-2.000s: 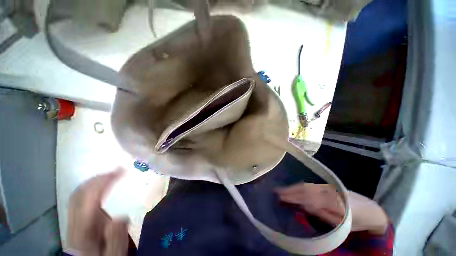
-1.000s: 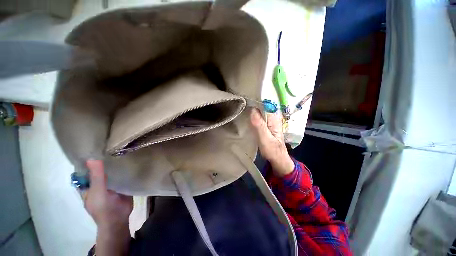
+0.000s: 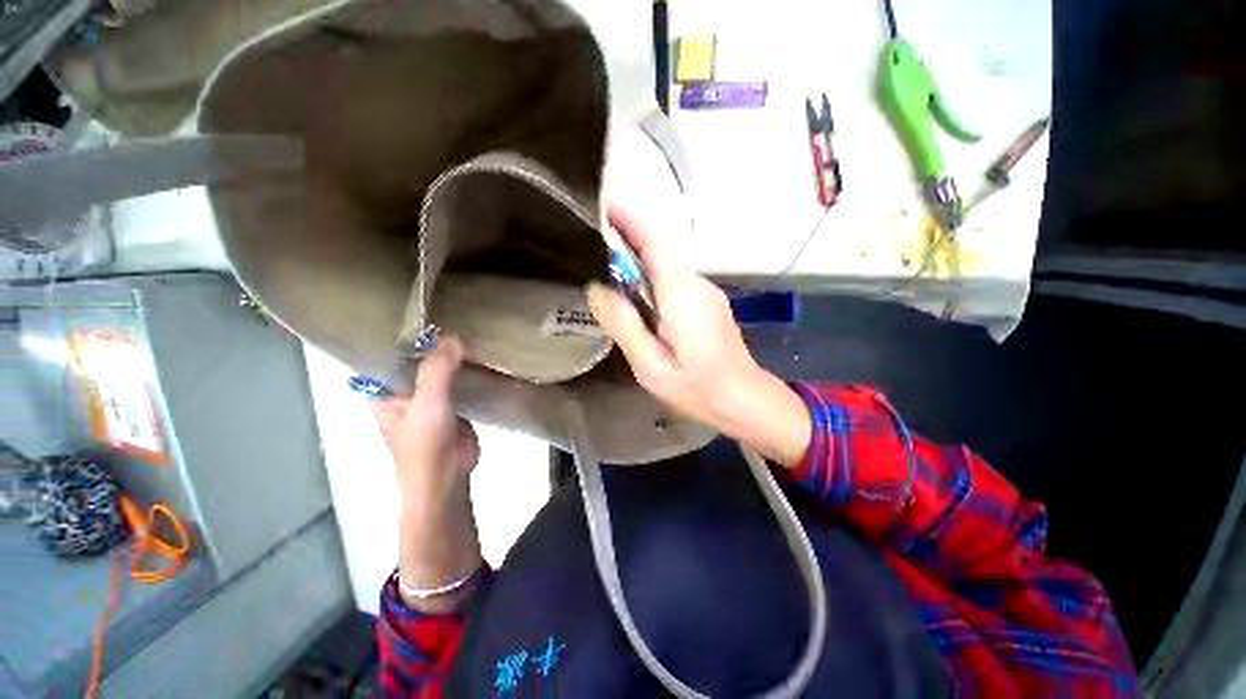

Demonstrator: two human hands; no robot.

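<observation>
A beige-taupe tote bag [image 3: 314, 260] stands open in front of me, tilted toward me. Its inner zip pocket [image 3: 506, 307] is spread open, and a small pale label [image 3: 574, 321] shows inside. My left hand [image 3: 435, 423] holds the pocket's left end by the bag's near left rim. My right hand [image 3: 697, 348] holds the bag's right side, thumb inside the pocket edge and fingers partly hidden. Blue film covers the hardware beside each hand. One handle [image 3: 601, 533] hangs over my dark apron; another strap [image 3: 150, 178] reaches left, blurred.
On the white table [image 3: 765, 205] lie thread snips [image 3: 823, 150], a green air gun [image 3: 916, 109], an awl [image 3: 1018, 150], a yellow block [image 3: 696, 59], a purple-and-white bar [image 3: 724, 94] and a black stick [image 3: 661, 55]. A grey cabinet [image 3: 246, 410] with orange cord [image 3: 161, 539] stands left.
The inner pocket is now spread wide, its opening turned toward me. Both hands, apart from the bag at first, took hold of its sides and now grip at the pocket. The view has shifted, showing the snips and cabinet.
</observation>
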